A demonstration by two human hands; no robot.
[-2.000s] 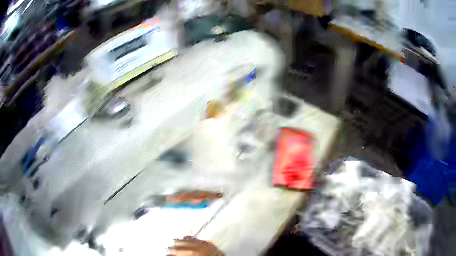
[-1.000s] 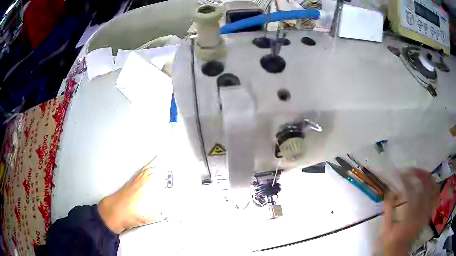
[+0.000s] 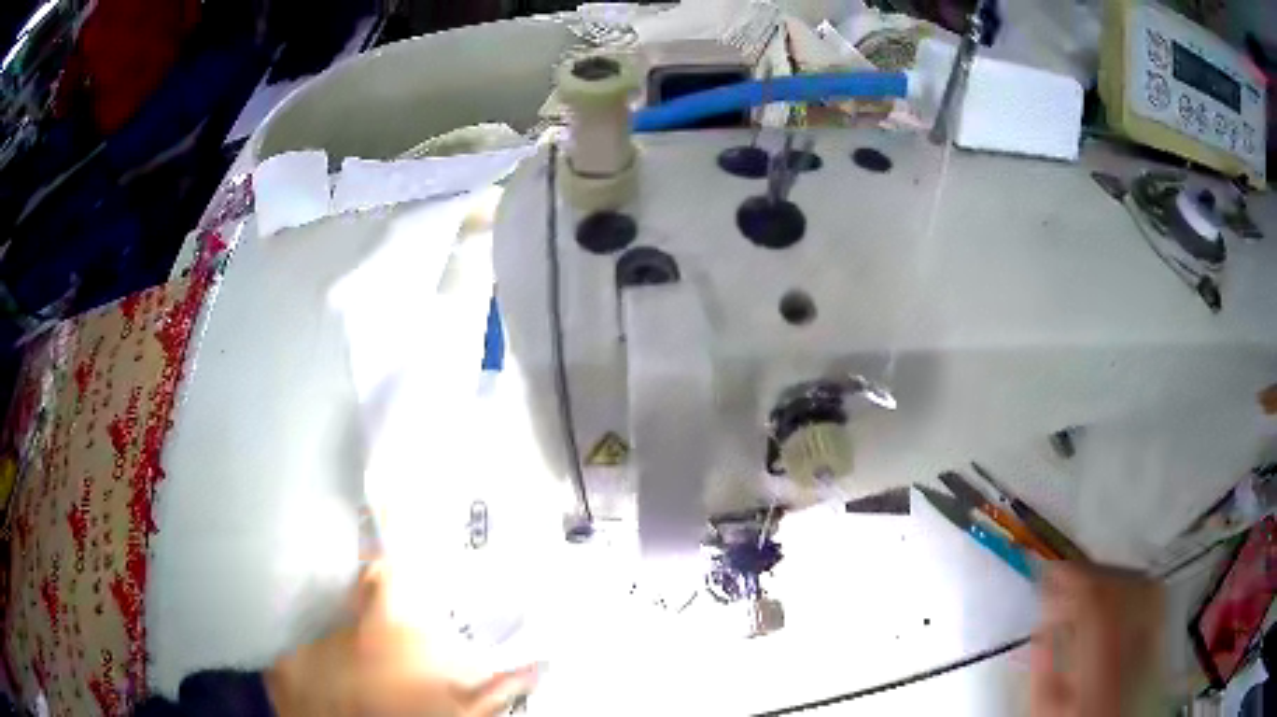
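My left hand [image 3: 399, 656] is bare, low at the left on the sewing machine bed, partly washed out by the lamp and cut off by the bottom edge. A white fabric piece [image 3: 406, 350] lies left of the machine head; its lower part is lost in glare near my left hand, and a grip cannot be made out. My right hand [image 3: 1099, 637] is blurred at the lower right, by the handle ends of the thread snips [image 3: 980, 525] and an orange-brown tool [image 3: 1025, 521]. The presser foot and needle [image 3: 742, 560] stand in bright light between my hands.
The off-white machine head [image 3: 896, 294] spans the middle and right. A control panel [image 3: 1188, 84] is at the top right. A red-looking phone [image 3: 1242, 609] lies at the right edge. A brown board with red print [image 3: 91, 490] is at the left. White pieces [image 3: 294, 192] lie behind.
My left hand has moved down and slightly right. My right hand has moved left and down. The white fabric left of the head now stretches further down towards my left hand.
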